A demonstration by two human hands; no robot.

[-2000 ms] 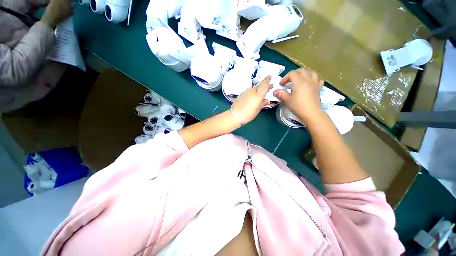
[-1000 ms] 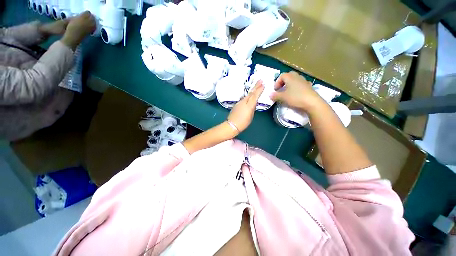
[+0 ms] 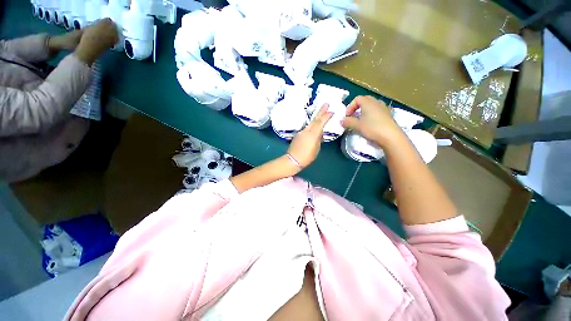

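Observation:
A white security camera (image 3: 335, 113) lies on the green bench mat in front of me, its bracket pointing away. My left hand (image 3: 307, 144) rests against its left side with fingers extended. My right hand (image 3: 369, 120) is at its right side, thumb and fingertips pinched together; whether a small part is between them cannot be seen. Another white camera (image 3: 361, 148) lies partly under my right hand. More cameras (image 3: 289, 116) stand in a row to the left.
A shallow carton tray (image 3: 479, 188) is at the right. A brown cardboard sheet (image 3: 426, 56) lies behind, with one camera (image 3: 494, 57) on it. Another person's hand (image 3: 99, 39) is at upper left. A deep carton (image 3: 141, 163) and blue bin (image 3: 94, 235) are below.
My left hand has shifted from the top of the camera to its left side. My right hand has drawn slightly back, still pinched. The other person's hands have moved to cameras on the bench.

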